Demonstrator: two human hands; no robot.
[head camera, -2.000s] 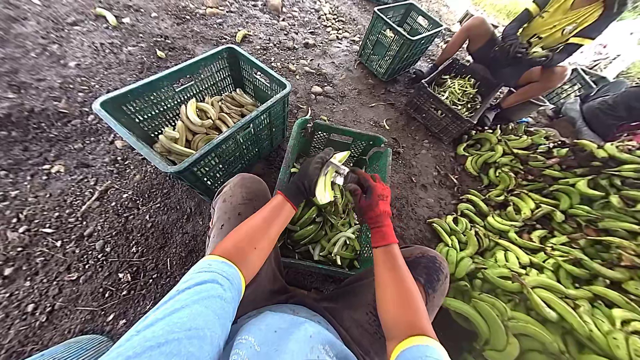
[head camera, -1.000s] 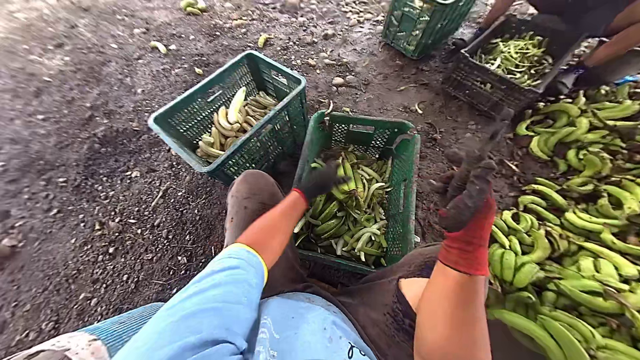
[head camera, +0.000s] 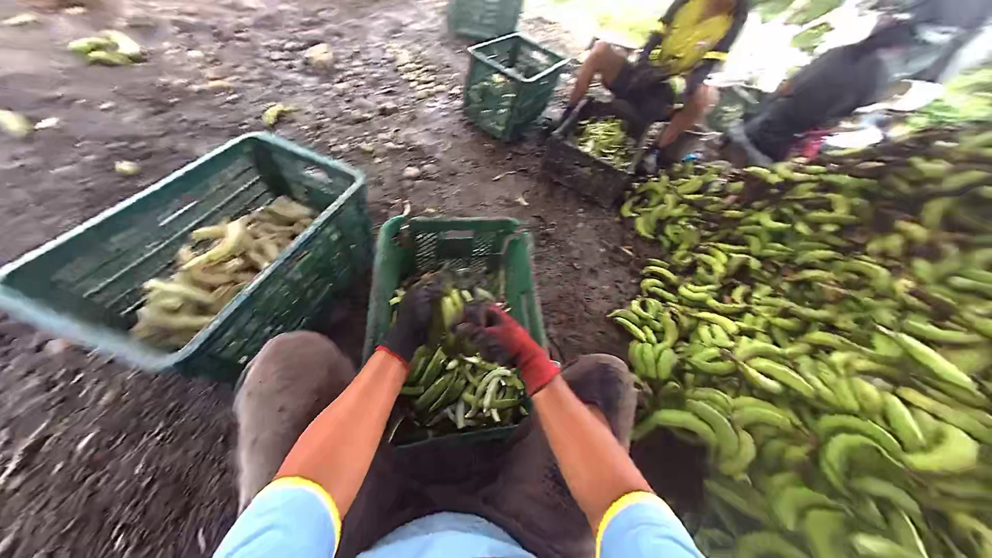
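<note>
My left hand (head camera: 417, 314), in a dark glove with a red cuff, is closed around green bananas or plantains (head camera: 451, 308) above the green plastic crate (head camera: 535, 306) between my knees. My right hand (head camera: 504, 341), in a red and dark glove, has its fingers curled at the right side of the same fruit; blur hides whether it holds a tool. Beneath both hands, green peels (head camera: 465, 391) fill the crate's lower part. A larger green crate (head camera: 341, 209) at the left holds peeled, pale fruit (head camera: 225, 260).
A big heap of green bananas or plantains (head camera: 775, 364) covers the ground at the right. Farther off, a seated person (head camera: 686, 46) is behind a dark crate (head camera: 577, 174) of peels. More green crates (head camera: 504, 101) stand at the top, and loose fruit (head camera: 108, 48) lies on the soil.
My right hand has come from the right side, where it was one second ago, to the fruit over the middle crate. My left hand has lifted fruit from the peels. The view has shifted.
</note>
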